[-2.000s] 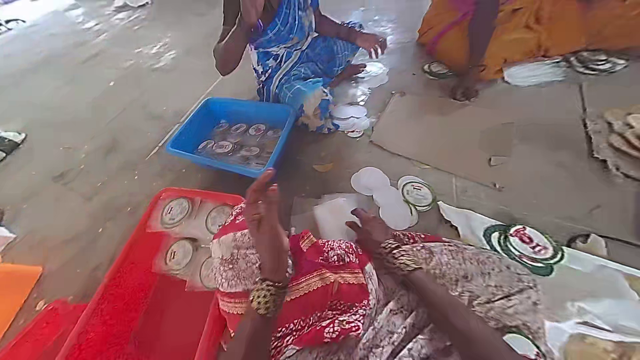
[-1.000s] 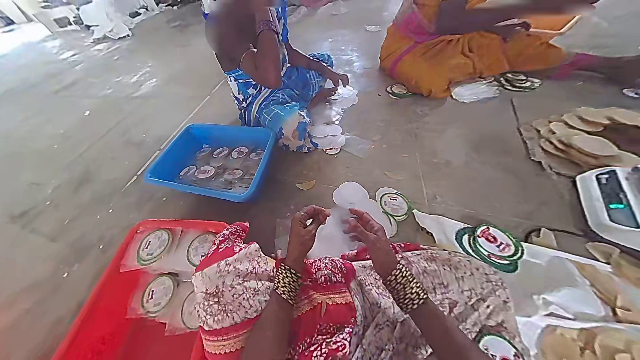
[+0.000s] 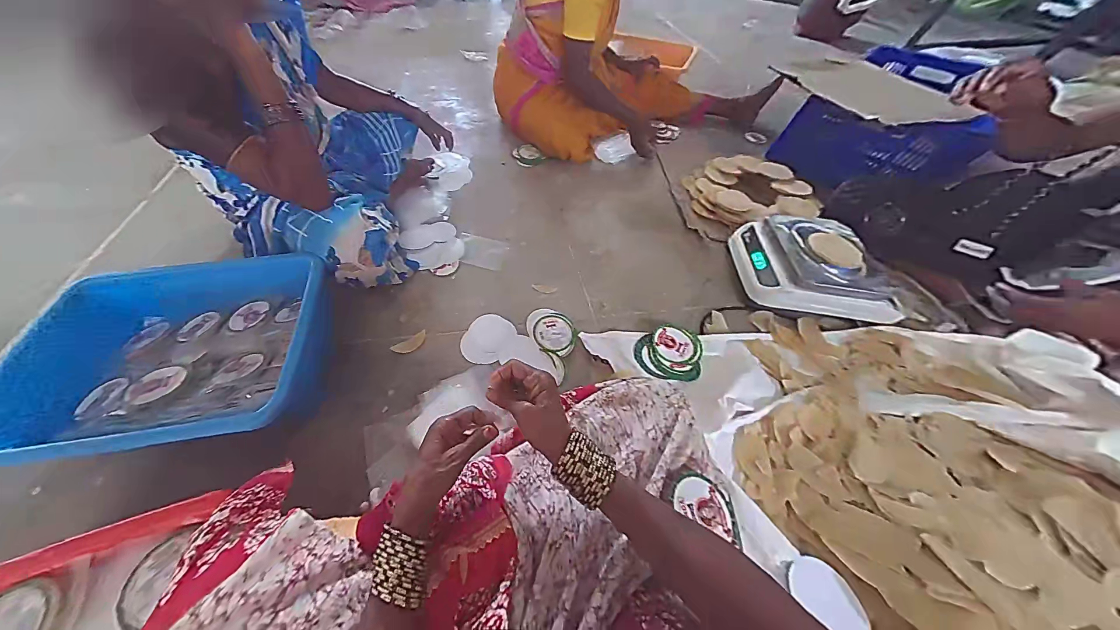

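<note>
My left hand (image 3: 455,444), fingertips bent together, is above the patterned cloth on my lap (image 3: 604,429). Close by on its right, my right hand (image 3: 528,404) has its thumb and fingers pinched. Whether either holds thin clear plastic cannot be told. Clear plastic sheets or bags (image 3: 433,404) lie just beyond and left of them. White discs (image 3: 488,338) and round green-edged labels (image 3: 553,332) lie on the floor past my hands. More round labels (image 3: 676,346) are stacked on a white sheet to the right, and another label (image 3: 703,506) is beside my lap.
At left are a blue tub (image 3: 302,341) of packets and a red tray (image 3: 114,529). To the right are a large heap of thin tan discs (image 3: 945,507), a digital scale (image 3: 801,271) and a ring of discs (image 3: 744,188). Other people sit ahead and at right.
My left hand, raised and spread two seconds ago, is lower with fingers bent. My right hand's fingers have closed into a pinch since one second ago. The view has swung right.
</note>
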